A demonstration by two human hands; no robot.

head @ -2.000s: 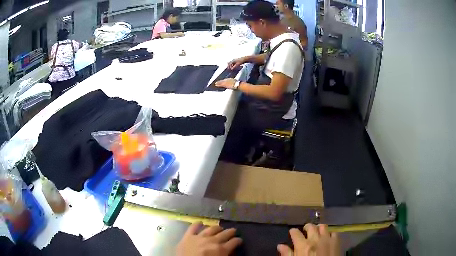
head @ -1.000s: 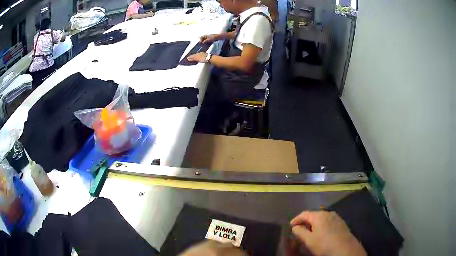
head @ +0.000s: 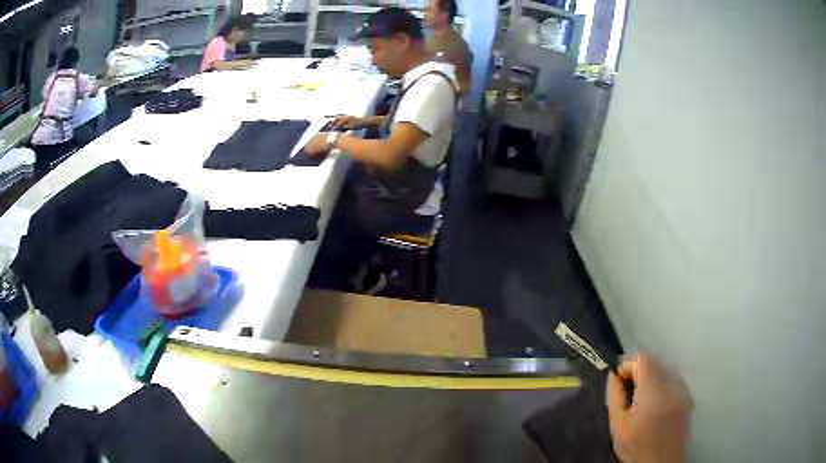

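My right hand is at the lower right, past the machine bed's right side, pinching a blurred dark fabric piece with a white label. The piece is raised and tilted. My left hand is not in view. The silver-grey metal bed has a steel bar across its far side, with a yellow strip along it. Another black piece lies at the bed's right, partly behind my hand. Black cut pieces lie at the bed's left.
A bagged red-orange pot stands on a blue tray. A squeeze bottle is at left. A brown board lies beyond the bar. A large black fabric pile is on the white table; a person works there. A wall is at right.
My right hand has moved right, off the bed, with the labelled piece in it. My left hand has left the view. The view has shifted, so the bed sits further left.
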